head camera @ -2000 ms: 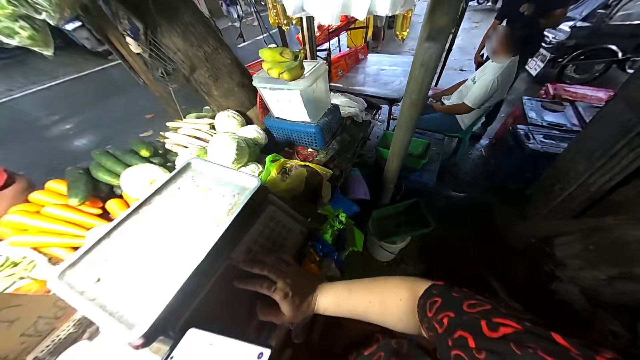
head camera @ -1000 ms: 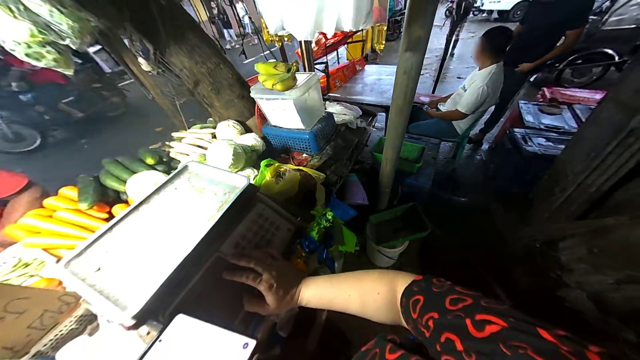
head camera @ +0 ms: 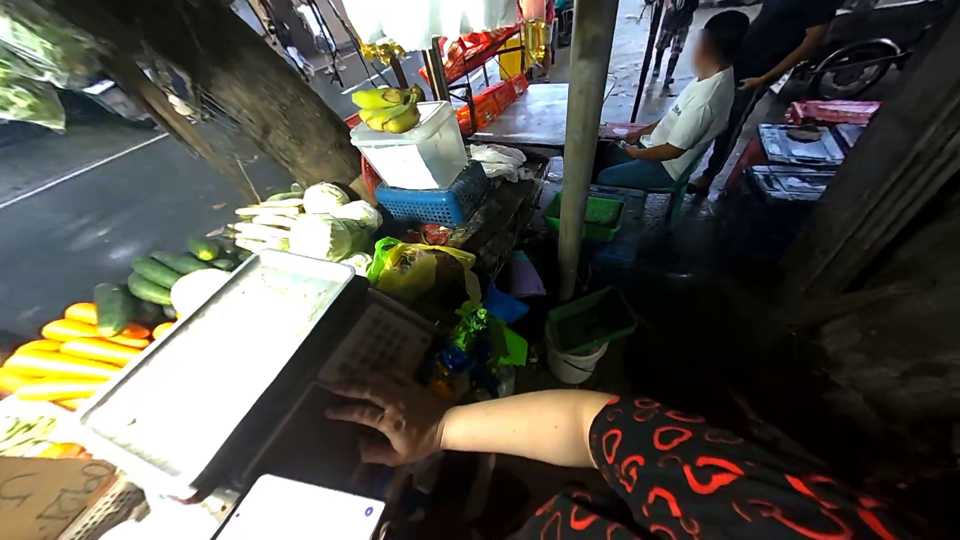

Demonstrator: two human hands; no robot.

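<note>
My right hand [head camera: 394, 416] lies with fingers spread at the dark side of a weighing scale, just below its keypad [head camera: 379, 341], and holds nothing that shows. The scale's shallow metal tray [head camera: 217, 367] stretches to the left of the hand, brightly lit. Below the hand, at the bottom edge, is a white flat device like a phone or tablet [head camera: 304, 510]; what supports it cannot be made out. My left hand is out of the picture. Carrots [head camera: 67, 360], cucumbers [head camera: 154, 277] and cabbages [head camera: 326, 229] lie beyond the tray.
A yellow plastic bag [head camera: 424, 274] and a blue basket [head camera: 439, 199] under a plastic box [head camera: 416, 150] with bananas stand ahead. A metal post [head camera: 585, 150] rises near a green basin [head camera: 592, 319] on a white pail [head camera: 574, 367]. A person [head camera: 686, 127] sits beyond, another stands behind.
My right hand stays beside the scale, with only slight shifts. The vehicle at the left a second ago is out of sight.
</note>
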